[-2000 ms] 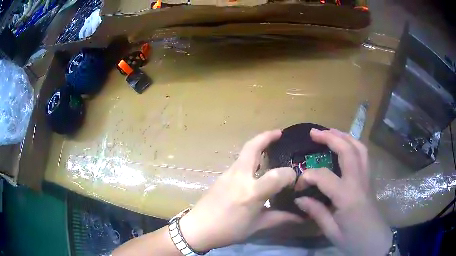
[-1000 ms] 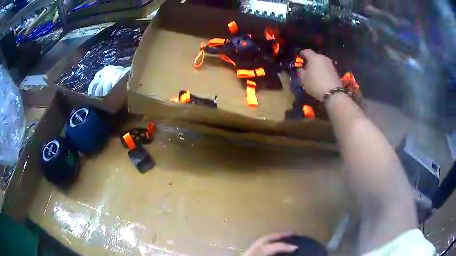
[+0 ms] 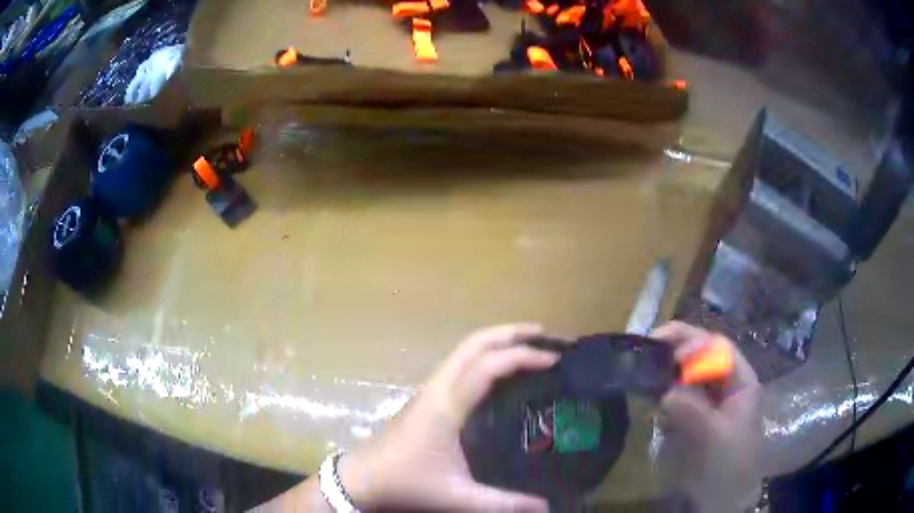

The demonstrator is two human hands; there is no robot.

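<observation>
My left hand [image 3: 451, 431] holds a round black speaker body [image 3: 501, 441] at the lower middle. Its opening faces up and shows a green circuit board [image 3: 576, 426] with thin red wires beside it. My right hand [image 3: 717, 431] is blurred and holds a black cover plate [image 3: 621, 365] with an orange strap [image 3: 706, 363]. The plate is at the far rim of the speaker, above the board; whether they touch is unclear. The right fingertips are partly hidden by the strap.
Two speakers [image 3: 130, 172] stand at the left beside a loose black-and-orange piece [image 3: 222, 170]. A cardboard tray [image 3: 431, 92] of black-and-orange parts lies at the back. A silver metal feeder [image 3: 802, 210] stands right, with a pale flat strip [image 3: 649, 297] beside it and a cable [image 3: 852, 431] nearby.
My right hand has come back from the tray with a cover plate and orange strap. The speaker in my left hand is now more fully in view, and the camera view has shifted.
</observation>
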